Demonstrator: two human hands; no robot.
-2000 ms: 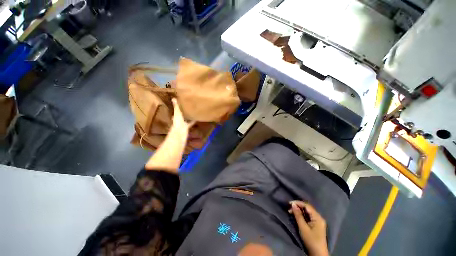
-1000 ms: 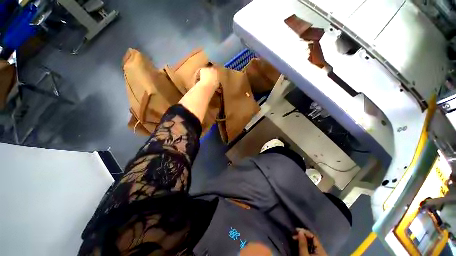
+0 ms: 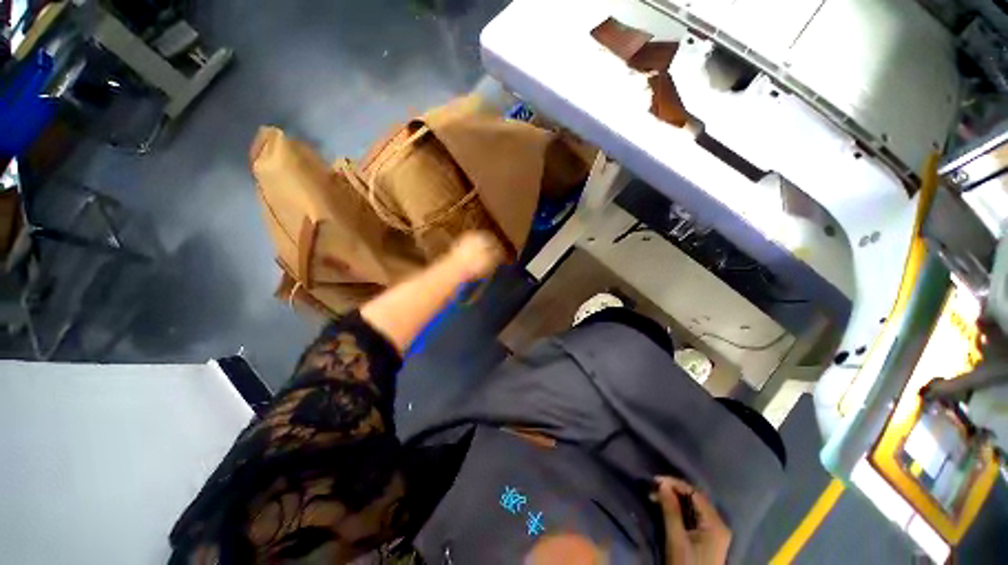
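Observation:
A slumped heap of tan bag bodies (image 3: 486, 155) lies at the left by my knees, with thin straps looped over it. My left hand (image 3: 481, 256) is blurred at the lower front edge of the heap; whether its fingers hold a bag does not show. My right hand (image 3: 688, 528) rests low over the dark grey apron (image 3: 586, 408), fingers curled around something small and dark, possibly thread snips. The yellow-orange clamp frame (image 3: 935, 469) sits at the right under the machine head, partly cut off.
The white machine table (image 3: 575, 77) is at the upper right, with dark brown leather scraps (image 3: 661, 97) on it. Blue plastic (image 3: 433, 331) shows under the heap. A white surface (image 3: 111, 452) is at lower left. Table legs and a machine base (image 3: 652, 298) stand beside my knees.
My left hand has moved down and slightly right from the top of the heap to its lower edge. The top bag's flap and straps lie differently. My right hand has barely moved.

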